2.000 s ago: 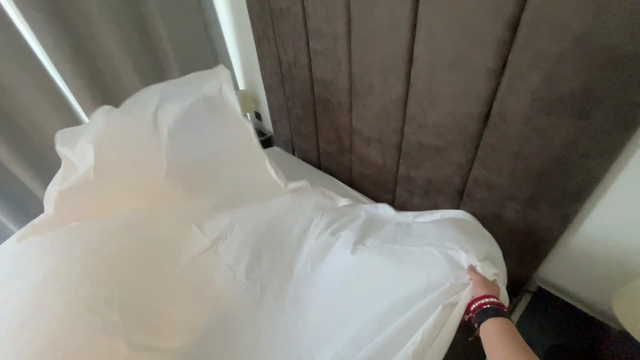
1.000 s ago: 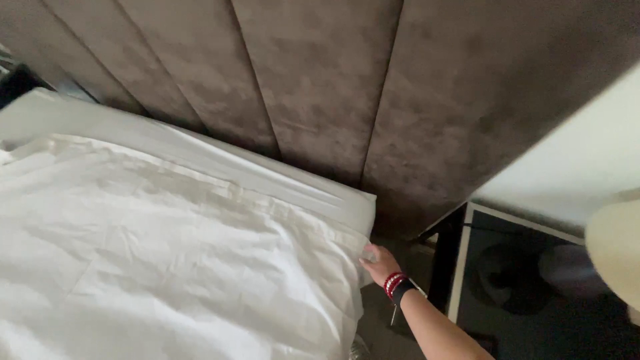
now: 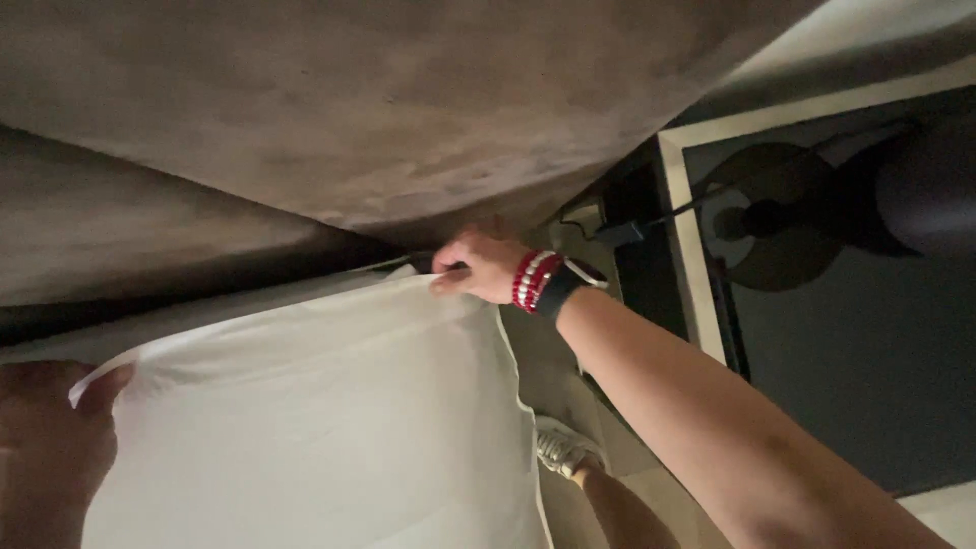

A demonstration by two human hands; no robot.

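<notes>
A white bed sheet [image 3: 328, 427] spreads over the lower left, its top edge lifted along the headboard side of the bed. At the left, my left hand [image 3: 61, 427] pinches this edge between thumb and fingers. My right hand [image 3: 480, 267], with red and white beaded bracelets [image 3: 536, 280] and a dark band at the wrist, grips the sheet's edge near the bed's corner, close to the headboard. Part of the mattress lies hidden under the sheet. The sheet's side edge hangs wavy below my right hand.
A brown upholstered headboard [image 3: 366, 114] rises along the top. On the right stands a dark nightstand with a light frame [image 3: 698, 259], bearing a lamp base [image 3: 770, 217]. A cable with a black plug [image 3: 619, 232] runs behind it. My shoe [image 3: 564, 446] is on the floor between bed and nightstand.
The view has moved much closer to the bed's corner. My left hand has come into view holding the sheet's edge. My right hand now holds it beside the headboard.
</notes>
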